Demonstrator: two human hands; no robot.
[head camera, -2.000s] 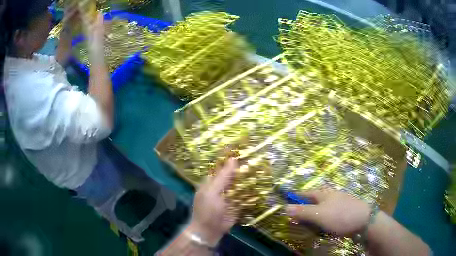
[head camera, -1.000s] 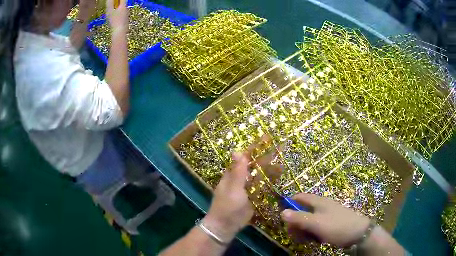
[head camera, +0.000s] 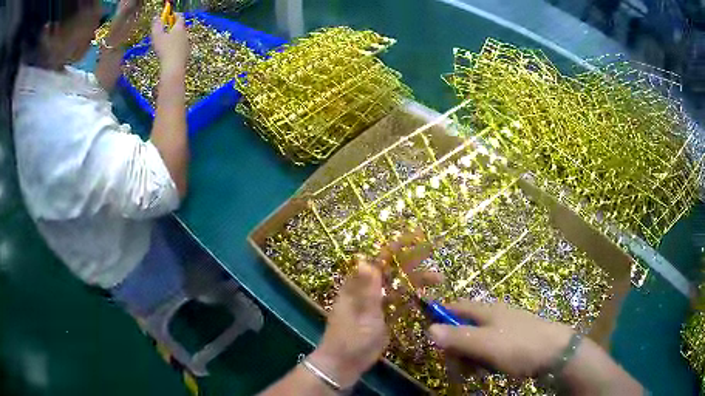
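Note:
My left hand (head camera: 359, 317) holds the near part of a gold sprue frame (head camera: 390, 158) from below, its fingers partly hidden by the bars. The frame hangs tilted over the cardboard box (head camera: 290, 219), with small shiny plated parts (head camera: 421, 191) in a row between its bars. My right hand (head camera: 502, 334) is closed on the blue-handled side cutters (head camera: 444, 313), close to the right of my left hand. The cutter jaws are at the frame's near part, too small to see clearly. Loose cut parts (head camera: 568, 282) lie heaped in the box.
Stacked gold frames (head camera: 321, 93) lie beyond the box at left, heaped frames (head camera: 587, 131) beyond it at right. A blue bin (head camera: 209, 114) holds loose parts. A person in a white shirt (head camera: 89, 170) sits at left on a pale stool (head camera: 205, 348), holding orange-handled cutters (head camera: 168, 14).
The blurred view has become sharper and shifted slightly. The frame still lies over the box; the cutters have moved slightly left and up along its near part. Both hands keep their hold.

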